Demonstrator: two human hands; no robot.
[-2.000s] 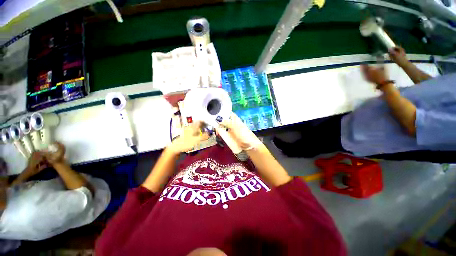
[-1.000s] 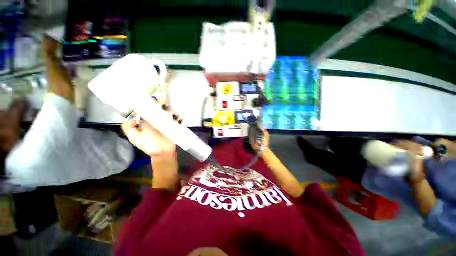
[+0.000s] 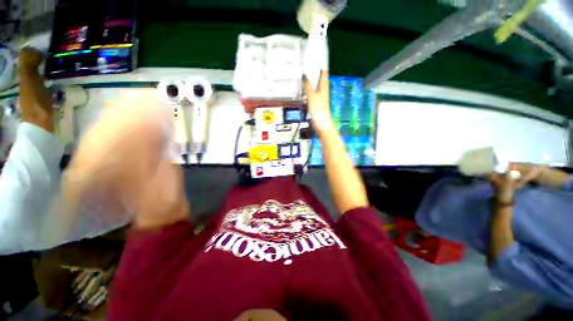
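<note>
My right hand (image 3: 317,100) reaches forward past the tester and grips the lower handle of a cream hair dryer (image 3: 318,47) beside the white moulded tray (image 3: 271,63). My left hand (image 3: 129,147) is large and strongly blurred at the left, close to the camera; whether it holds anything cannot be told. Two more dryers (image 3: 178,116) (image 3: 200,116) stand side by side on the white bench, handles towards me. The electrical tester (image 3: 274,150), with yellow labels and small blue displays, sits in front of the tray.
A black display panel (image 3: 94,37) is at the upper left. A blue-green sheet (image 3: 352,119) lies right of the tester. A slanted metal post (image 3: 433,44) crosses the upper right. People work on both sides; an arm (image 3: 34,88) reaches forward at left. A red stool (image 3: 433,244) is at lower right.
The dryer in my left hand is no longer clearly seen there; two dryers now show on the bench. My right hand has moved from the dark cord to the dryer by the tray.
</note>
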